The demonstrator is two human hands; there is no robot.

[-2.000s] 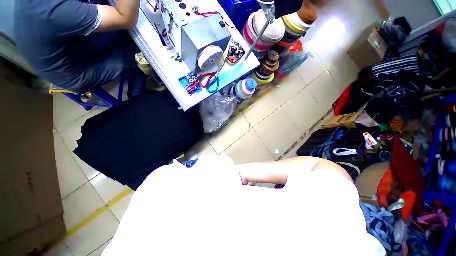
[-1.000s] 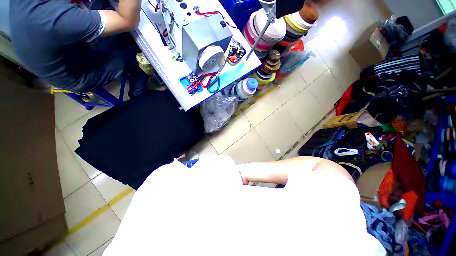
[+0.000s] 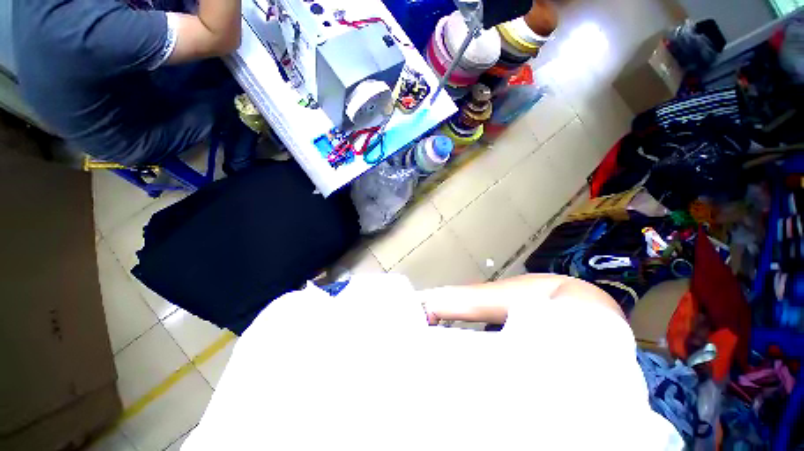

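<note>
The wearer's overexposed white shirt fills the bottom centre. A bare forearm (image 3: 472,303) crosses it, and its hand is hidden. Neither my left hand nor my right hand can be made out. A large stack of black fabric (image 3: 247,247) with uneven edges lies low on the left, beside the stool. The white machine table (image 3: 313,163) stands above it. On its near corner are red- and blue-handled scissors (image 3: 366,144) and small tools on a blue tray (image 3: 331,151). The sewing machine (image 3: 357,66) stands on the table, its round handwheel (image 3: 368,102) at the near end.
A seated person (image 3: 97,66) is on a blue stool (image 3: 154,176) at the upper left. A tall brown cardboard box (image 3: 53,308) stands at left. Thread cones (image 3: 463,48) and a clear plastic bag (image 3: 383,195) are by the table. Heaped dark fabric (image 3: 696,158) and blue racks are at right.
The view has shifted slightly. The seated person's arm and upper body have moved a little. The white shirt, the forearm and the black stack look unchanged.
</note>
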